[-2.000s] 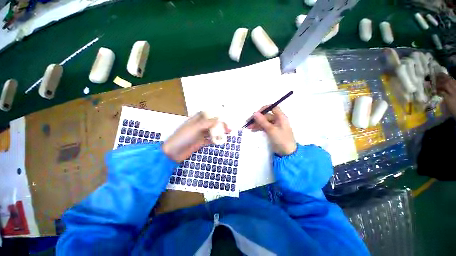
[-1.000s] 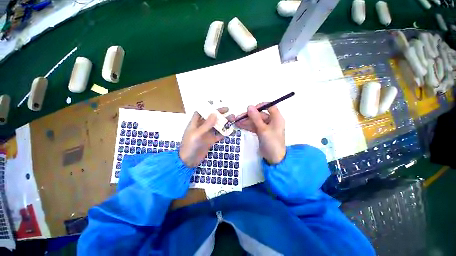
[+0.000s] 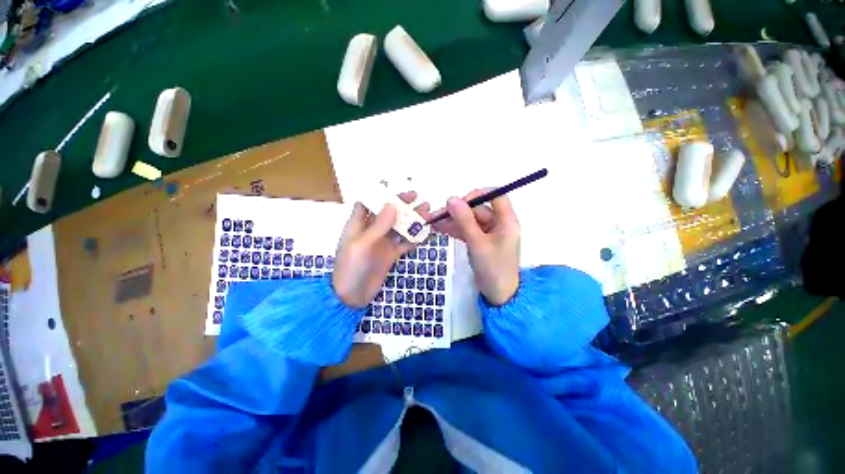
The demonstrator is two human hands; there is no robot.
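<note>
My left hand (image 3: pixel 363 257) holds a white device housing (image 3: pixel 400 220) above the sticker sheet, its near end facing up and to the right. A small dark sticker (image 3: pixel 415 229) lies on that end. My right hand (image 3: pixel 486 243) grips a thin black pointed tool (image 3: pixel 500 193); its tip is at the housing end beside the sticker. The white sticker sheet (image 3: pixel 278 208) with rows of dark rounded squares lies under my left hand and sleeve, which hide part of it.
Several white housings (image 3: pixel 412 59) lie on the green belt (image 3: pixel 250 56). A grey metal post (image 3: pixel 565 46) stands behind the white paper (image 3: pixel 565 222). Two housings (image 3: pixel 693 174) and a pile of housings (image 3: pixel 797 97) sit on clear trays at right. Brown cardboard (image 3: pixel 176 305) is at left.
The housing has come over the sheet's upper right and turned, with the tool tip now at its end. Housings on the belt have shifted left in view. The other person's hand at right is gone.
</note>
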